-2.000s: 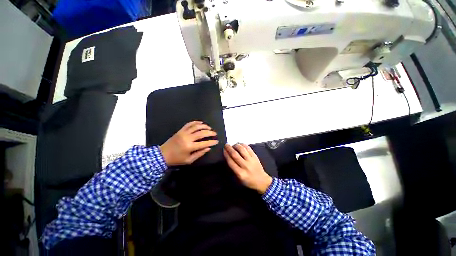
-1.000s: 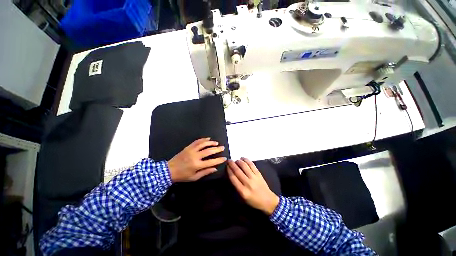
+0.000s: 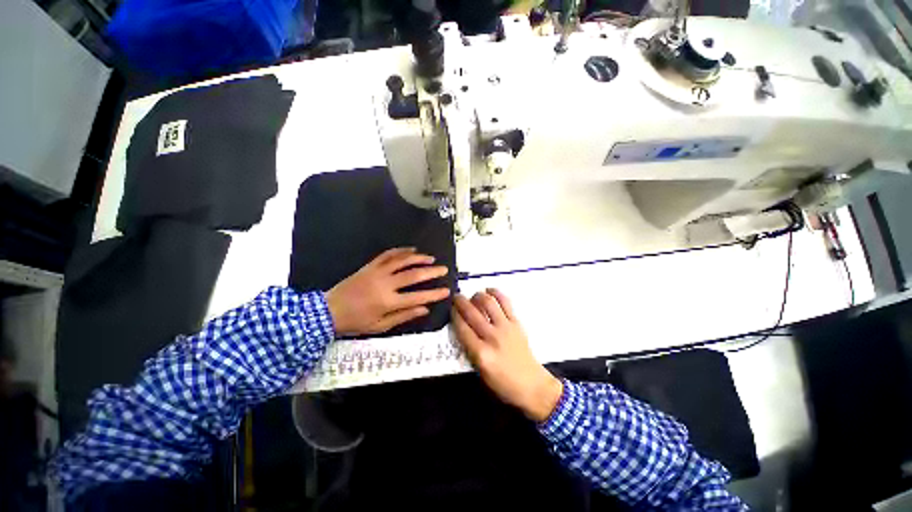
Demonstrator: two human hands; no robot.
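A black fabric panel (image 3: 345, 225) with rounded corners lies flat on the white table, its right edge under the presser foot (image 3: 447, 208) of the white sewing machine (image 3: 560, 130). My left hand (image 3: 390, 293) lies flat on the panel's lower right part, fingers slightly spread. My right hand (image 3: 500, 345) has its fingertips at the panel's right edge near the lower corner; whether they pinch the edge is hard to tell. A thin dark line (image 3: 600, 261) runs along the table from the right to the panel's edge.
A dark labelled stack (image 3: 205, 160) lies at the table's left, with plain dark panels (image 3: 140, 300) below it. Black pieces (image 3: 690, 405) lie on a lower metal surface at right. Red-handled snips (image 3: 831, 238) lie at the right end. A blue crate (image 3: 205, 35) stands behind; a round cup (image 3: 325, 425) hangs below.
The panel has moved away from me under the foot, and its near edge now shows on the table above the printed scale. Both hands remain at its lower right. The view has shifted.
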